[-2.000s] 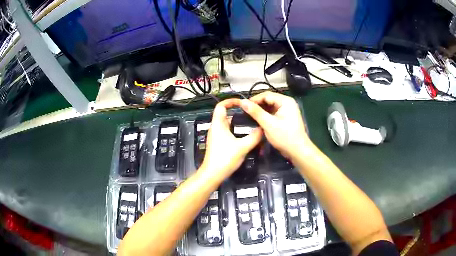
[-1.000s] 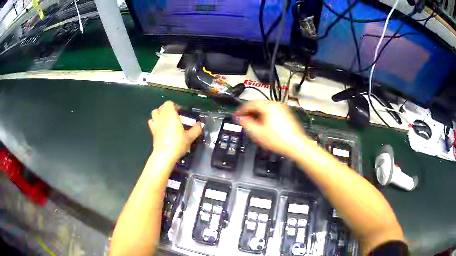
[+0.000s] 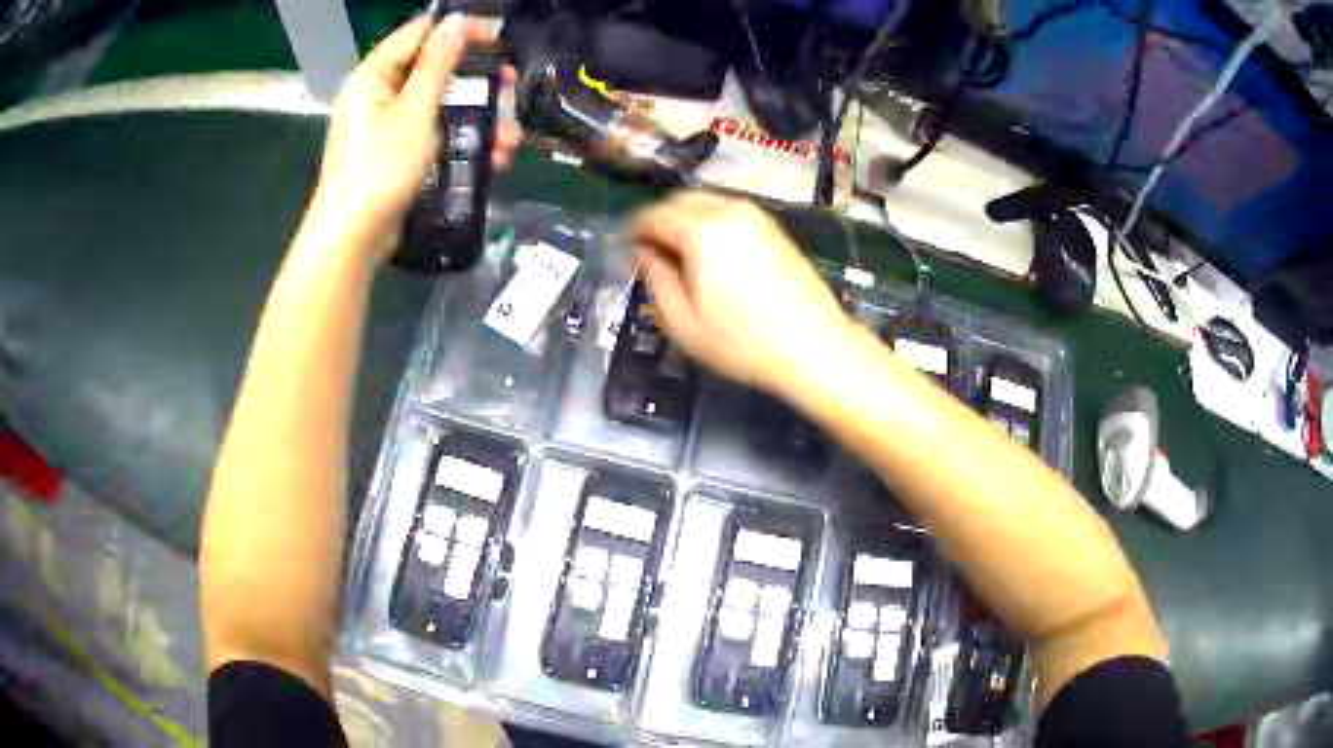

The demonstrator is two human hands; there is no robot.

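My left hand holds a black mobile phone upright above the back left of the clear blister tray. The phone's back, with a white label and pale patches, faces me. The back left pocket holds only a white paper label slip. My right hand is blurred, over the top end of another black phone in the second back pocket; its fingertips are partly hidden, and I cannot tell if they grip anything. More labelled phones lie in the front row.
A white barcode scanner lies on the green mat right of the tray. Cables, a black stand and monitors are behind. A computer mouse sits on white paper at the right.
My left hand has lifted the phone out of the back left pocket, up and away from me, uncovering the slip. My right hand stays over the second back pocket, now lower over its phone.
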